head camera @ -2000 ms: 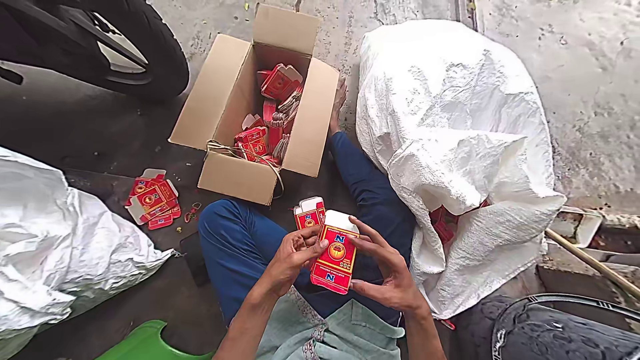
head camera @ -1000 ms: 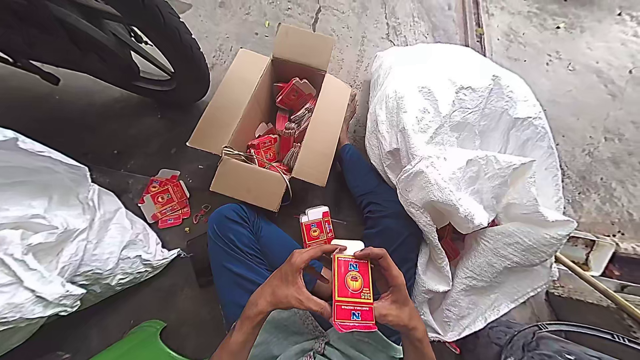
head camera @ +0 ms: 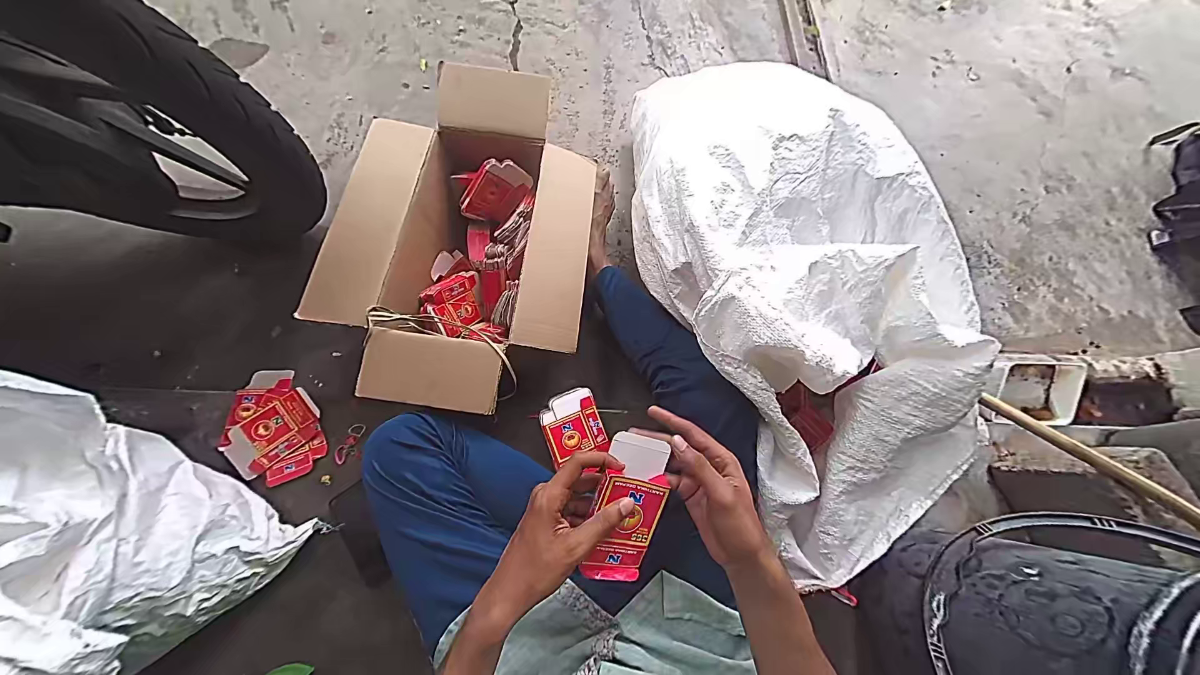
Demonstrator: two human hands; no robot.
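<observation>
A flat red printed carton (head camera: 630, 525) with a raised white end flap is pinched between the thumb and fingers of my left hand (head camera: 553, 525). Beside its right edge, my right hand (head camera: 708, 487) has its fingers apart and holds nothing. Just beyond them, another red carton (head camera: 574, 429) with white flaps lies between my legs. Bundles of flattened red cartons (head camera: 492, 192) fill part of the cardboard box (head camera: 558, 244) in front of me. A small pile of flat red cartons (head camera: 274, 427) lies on the ground at the left.
A large white woven sack (head camera: 797, 216) with red cartons at its mouth stands at the right, and another white sack (head camera: 103, 525) lies at the left. A vehicle tyre (head camera: 272, 159) is at the upper left. A black round container (head camera: 1050, 600) and a wooden stick (head camera: 1087, 450) are at the lower right.
My right hand has let go of the carton, which both hands touched one second ago. Its fingers have spread apart, while my left hand keeps the carton.
</observation>
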